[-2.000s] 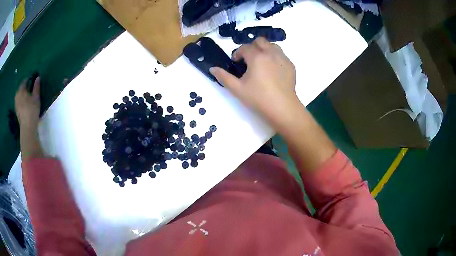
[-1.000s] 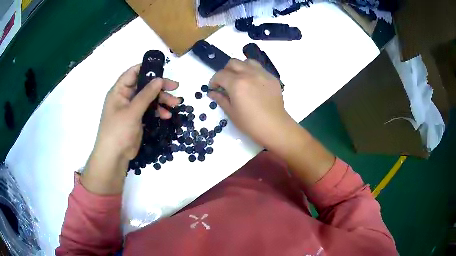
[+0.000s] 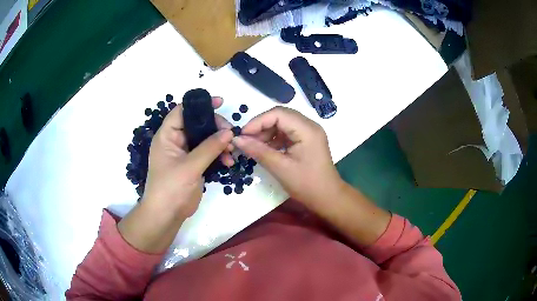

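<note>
My left hand (image 3: 182, 159) holds a black elongated housing (image 3: 199, 114) upright over the heap of discs. My right hand (image 3: 294, 150) pinches a small black disc (image 3: 236, 130) between thumb and fingertips, close beside the left thumb. The heap of tiny black discs (image 3: 138, 156) lies on the white sheet (image 3: 76, 170), partly hidden under my left hand. Two loose housings, one plain-faced (image 3: 268, 81) and one with a pale round spot (image 3: 311, 82), lie beyond my right hand. Another housing (image 3: 338, 44) lies farther back.
A cardboard sheet (image 3: 200, 29) and a pile of black housings on white liner (image 3: 282, 13) are at the far edge. A brown carton (image 3: 441, 141) with torn white paper stands at right. A clear plastic bag (image 3: 23, 253) is at lower left. Black pieces lie at far left.
My left hand has come in from the far left with a housing. My right hand has left the loose housings, picked up a disc and brought it to the left hand.
</note>
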